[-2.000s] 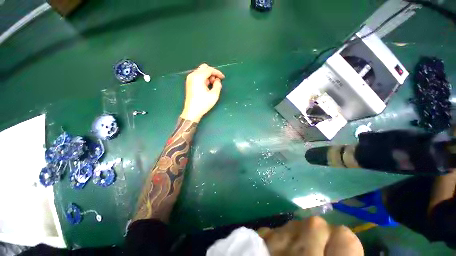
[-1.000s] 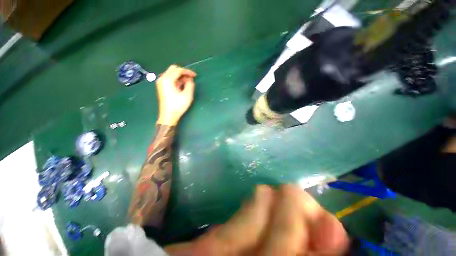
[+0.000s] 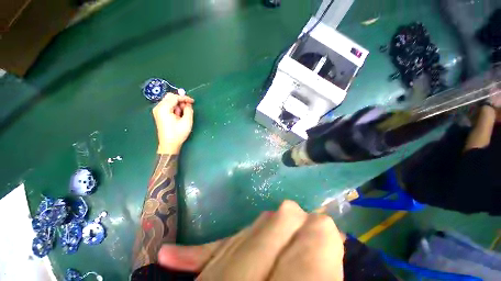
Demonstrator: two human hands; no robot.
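My left hand (image 3: 173, 123), bare with a tattooed forearm, is over the bench with its fingers curled. Its fingertips are beside the pale end of the lead from a round blue-and-white unit (image 3: 155, 89); whether they grip the lead cannot be told. My right hand (image 3: 269, 241) is large and blurred at the bottom edge, fingers folded and one digit pointing left; its inner side is hidden. The black electric screwdriver (image 3: 340, 140) hangs at the right, nose pointing left, apart from both hands. The white screw feeder (image 3: 313, 82) stands behind it.
Several blue units (image 3: 55, 219) and a pale round cover (image 3: 83, 181) lie at left beside a white sheet (image 3: 22, 236). Tiny specks lie on the green bench before the feeder. Black small parts (image 3: 416, 57) are heaped at right, near another person's arm (image 3: 479, 129). A cardboard box (image 3: 27, 33) is back left.
My left hand has come up to the unit's lead. The screwdriver swung over the feeder, then back down beside it. The white item by my right hand no longer shows. The view has shifted.
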